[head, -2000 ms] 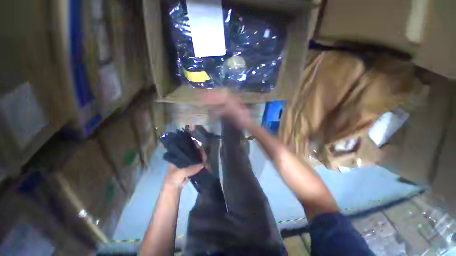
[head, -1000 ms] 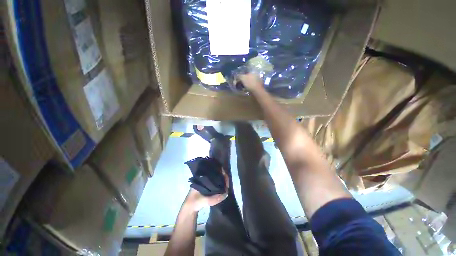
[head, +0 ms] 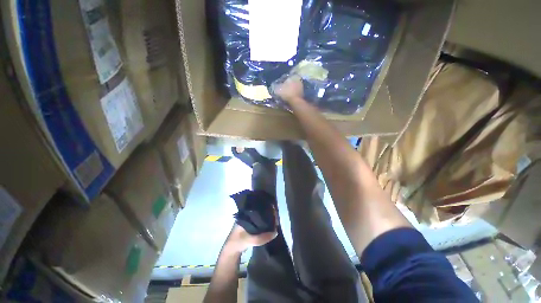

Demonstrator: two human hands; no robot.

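Observation:
My left hand (head: 254, 235) holds a bunch of black bagged items (head: 255, 211) upright, low in front of my legs. My right hand (head: 289, 89) reaches into the open stock carton (head: 252, 127) and is closed at the near part of the shiny dark plastic bags (head: 344, 53), beside a yellow label (head: 252, 90). It seems to grip clear plastic there; the fingertips are partly hidden. A white sheet (head: 275, 29) lies on the bags at the top.
Taped brown cartons (head: 121, 201) with white labels and green stickers are stacked at the left. Crumpled brown kraft paper (head: 457, 130) is at the right. The pale blue floor (head: 193, 237) with yellow-black tape lies below. A carton edge (head: 178, 294) shows at the bottom.
My right hand has moved from above the floor into the stock carton, which now appears nearer. My left hand with the black items has moved slightly right and down.

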